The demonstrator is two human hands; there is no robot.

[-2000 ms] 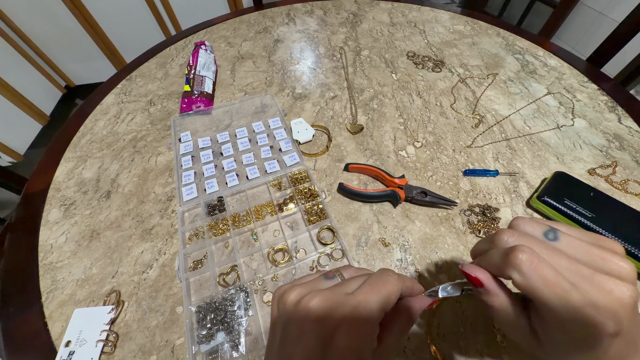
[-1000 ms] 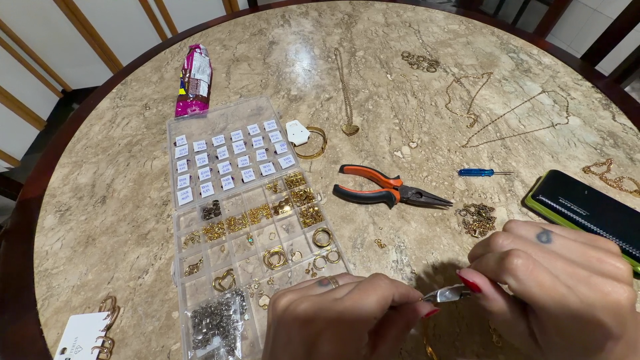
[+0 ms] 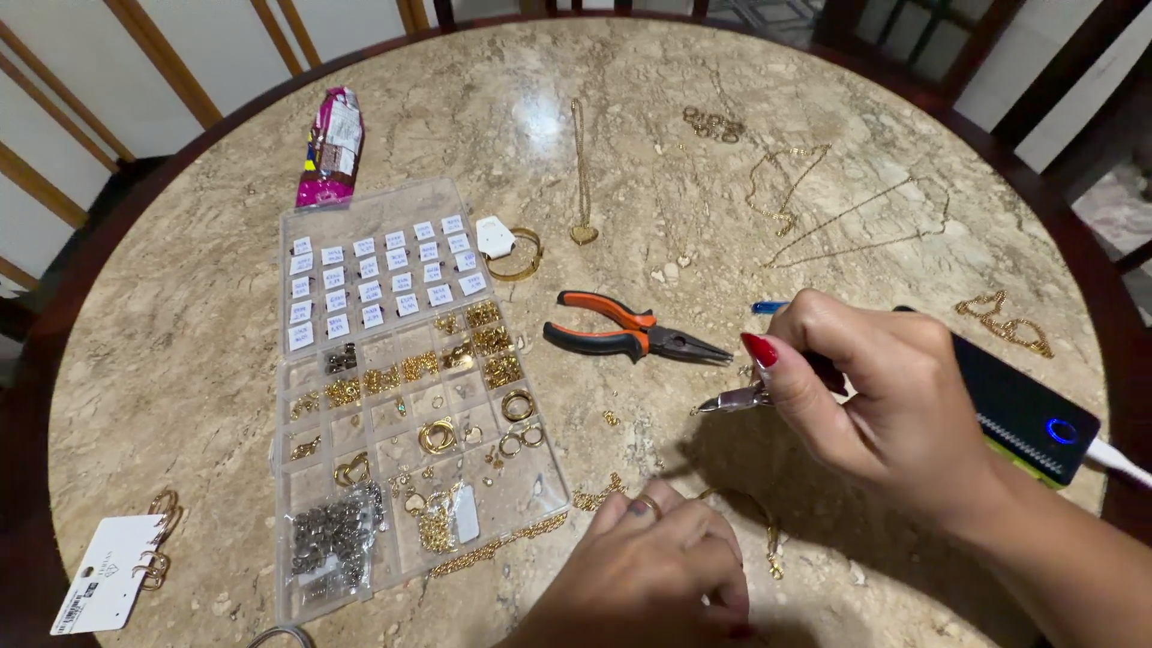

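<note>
My right hand (image 3: 864, 387), raised over the table, grips a small metal jewellery tool (image 3: 733, 399), its narrow tip pointing left with a tiny gold piece at the end. Lower down, my left hand (image 3: 661, 558) rests near the table top, fingers bent; its fingertips are partly hidden, so what it holds is unclear. A gold chain (image 3: 772, 549) lies just right of it, and another gold chain (image 3: 504, 546) runs along the box's edge to its left. Needle-nose pliers with orange and black handles (image 3: 643, 335) lie above and between the hands.
A clear compartment box (image 3: 562, 477) of gold findings stands at left, near a pink packet (image 3: 333, 148). Further back lie a heart-pendant necklace (image 3: 583, 234) and thin chains (image 3: 855, 211). At right are a blue-handled tool (image 3: 767, 307), a black device with cable (image 3: 1026, 405) and a chain (image 3: 1003, 324).
My hands have come apart: the right has risen with the small tool, and the left has moved down beside the gold chain. The box and pliers have stayed put.
</note>
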